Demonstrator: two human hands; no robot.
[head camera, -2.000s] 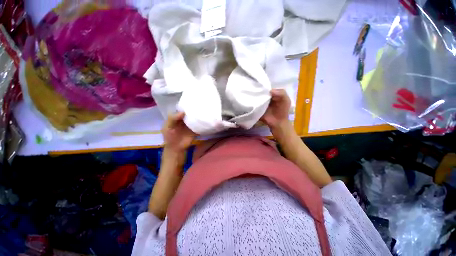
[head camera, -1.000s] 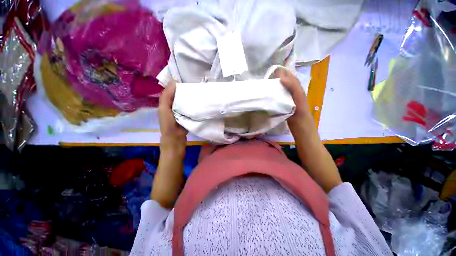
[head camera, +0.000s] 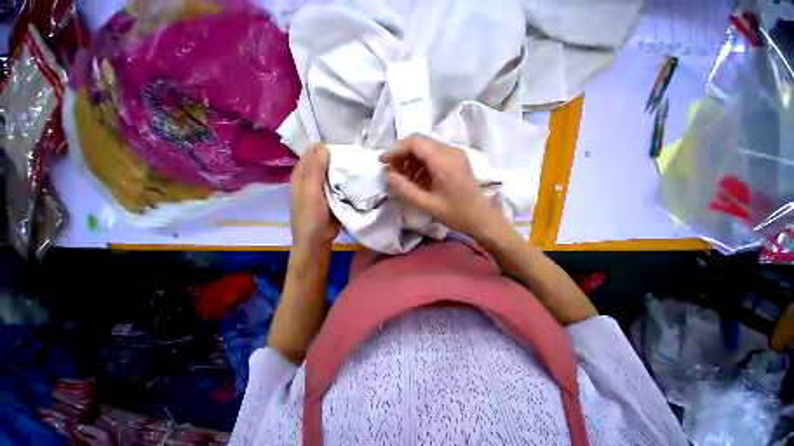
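Note:
An off-white garment (head camera: 348, 70) lies spread and partly bunched on the white table in front of me, its near edge close to my apron. A white hang tag (head camera: 410, 96) lies on its middle. My left hand (head camera: 314, 196) grips the bunched near-left edge, thumb on top. My right hand (head camera: 440, 185) is over the near part, fingers bent and thumb close to the index finger at the cloth. Whether a bit of cloth is pinched between them is too small to tell.
Magenta and mustard garments (head camera: 209, 87) lie in clear plastic at left. Orange tape (head camera: 557, 174) crosses the table (head camera: 609, 200) and runs along its front edge. Small snips (head camera: 664, 84) and a dark thin tool (head camera: 659, 127) lie right, near a printed clear bag (head camera: 740, 174). Bagged stock lies below.
The near edge, earlier held stretched between both hands, is now bunched. My right hand has moved left from the right end onto the middle of the cloth. My left hand keeps its hold.

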